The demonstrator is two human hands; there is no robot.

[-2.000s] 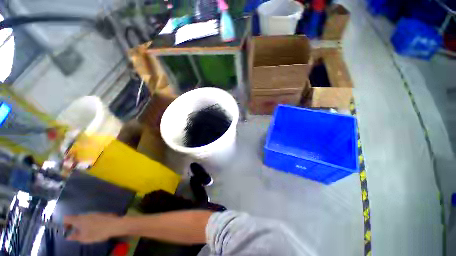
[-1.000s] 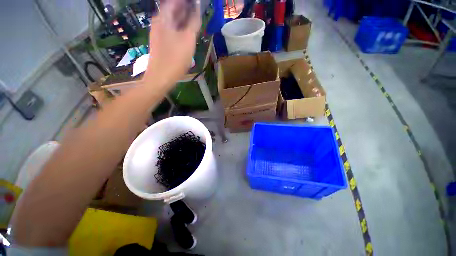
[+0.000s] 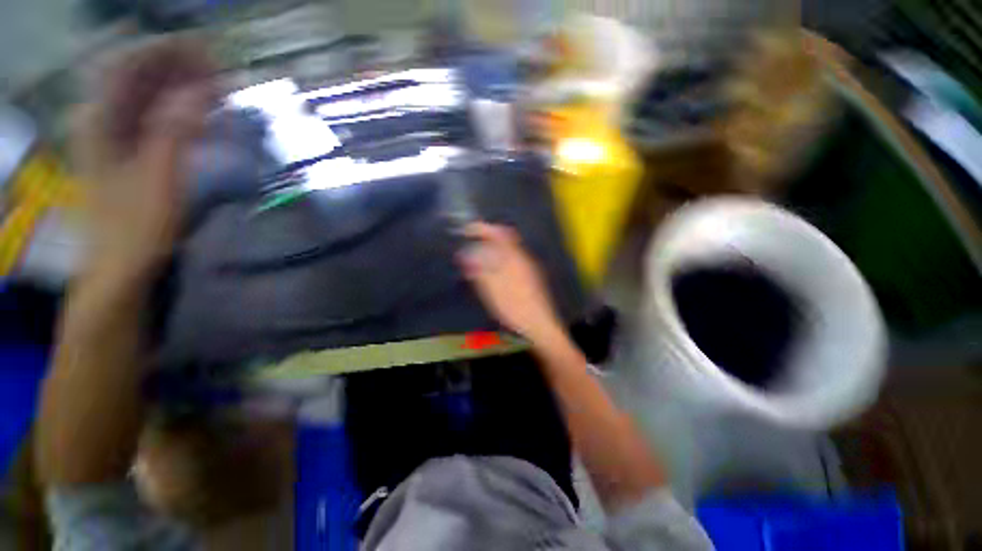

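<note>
The frame is strongly blurred. My left hand [image 3: 156, 140] is raised at the upper left, above the left side of the black mat [image 3: 355, 274]; whether it holds anything cannot be told. My right hand [image 3: 501, 269] is low over the right part of the mat, beside a small pale blurred thing; whether it grips it cannot be told. Dark cable-like lines [image 3: 312, 253] lie on the mat. The shiny metal mold [image 3: 377, 118] is behind the mat. A thin green stick [image 3: 282, 199] lies near the mold's front left.
A yellow box [image 3: 592, 188] stands right of the mat. A large white tub [image 3: 856, 323] with black scrap [image 3: 738, 323] stands at the right. A blue crate [image 3: 797, 524] shows at the bottom right. A brown carton [image 3: 215, 463] is at the lower left, and a white bucket [image 3: 614, 54] is behind the yellow box.
The view has swung left from the floor and tub to the mat and mold. An arm was raised across the view; now both my hands show at the mat.
</note>
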